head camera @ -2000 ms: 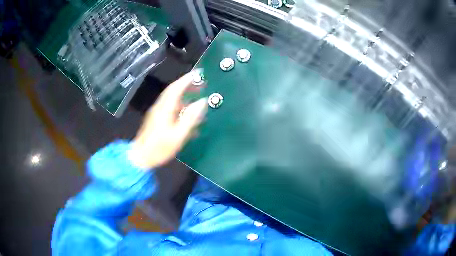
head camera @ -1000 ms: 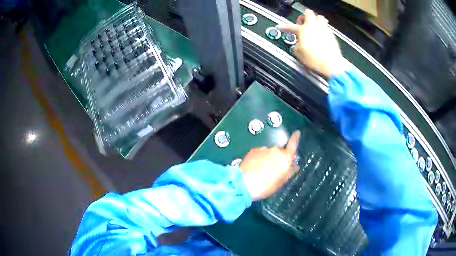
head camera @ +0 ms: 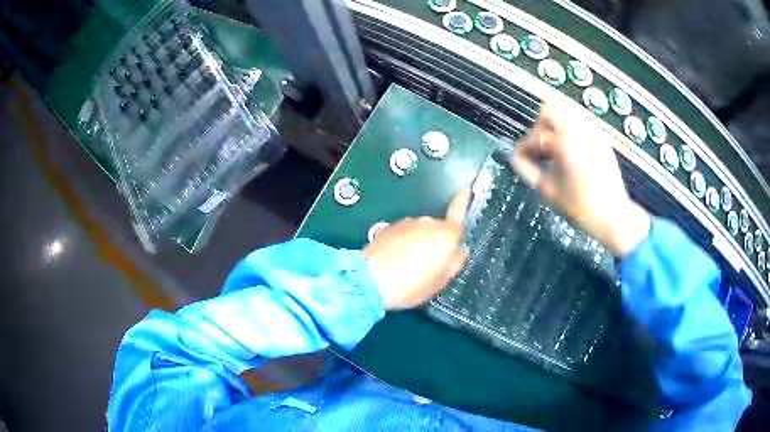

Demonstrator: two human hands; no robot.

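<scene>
A clear ribbed blister tray [head camera: 540,278] lies on the green tabletop. My left hand [head camera: 420,257] is at its left edge, index finger extended and touching or just over the rim; nothing shows in it. My right hand [head camera: 578,173] is above the tray's far edge with fingers bent together. Its fingertips are blurred, and whether they hold a part cannot be told. A dark spot shows at the tray's far left corner beside them. Loose silver-ringed discs [head camera: 347,191] lie left of the tray, one partly hidden by my left hand.
The conveyor belt [head camera: 564,52] curves past the table's far side, carrying many silver-ringed discs [head camera: 551,72]. Stacked clear trays [head camera: 181,143], partly filled with dark parts, lie on a separate green surface at far left. A grey post [head camera: 325,51] stands between. A blue bin [head camera: 737,310] is at right.
My right hand has come back from the discs on the belt to above the tray's far edge. My left hand stays at the tray's left edge. The view has shifted.
</scene>
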